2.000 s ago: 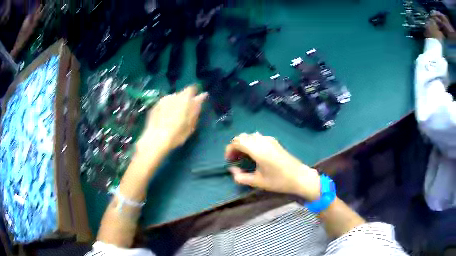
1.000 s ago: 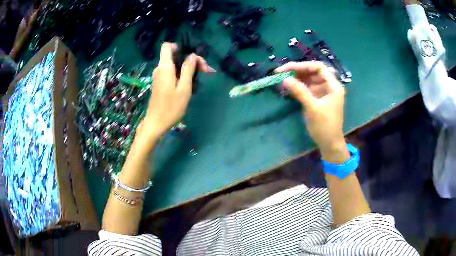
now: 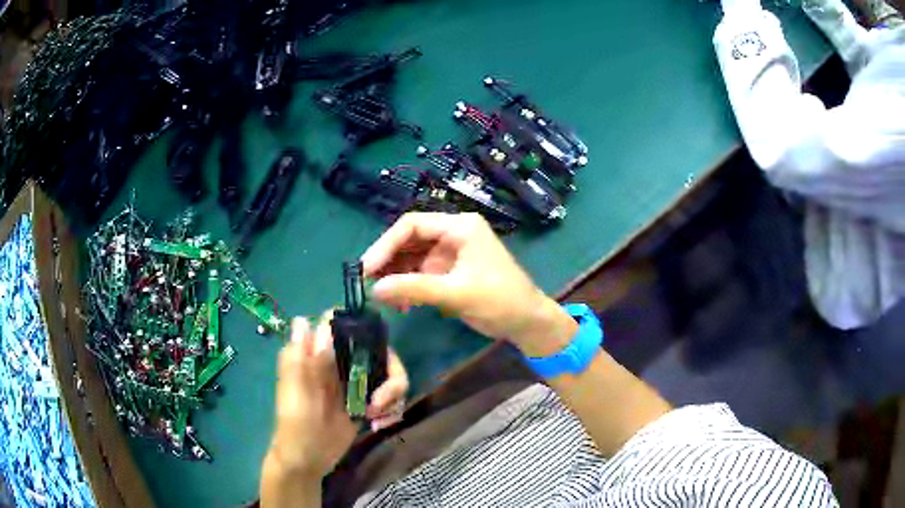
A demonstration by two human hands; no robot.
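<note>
My left hand grips a black plastic housing with its two narrow prongs pointing away from me. A green circuit board shows inside the near end of the housing. My right hand is at the prongs, thumb and index finger close around their right side. Whether the right fingertips pinch a prong or a wire cannot be told.
Tangled green circuit boards lie at left, beside a cardboard box of blue-and-white pieces. Empty black housings are heaped at the far left. Filled housings lie beyond my right hand. A person in white sleeves is at upper right.
The view has shifted. My left hand now holds a housing nearer me, and the green board from my right hand appears to be in it. My right hand has moved to the prongs.
</note>
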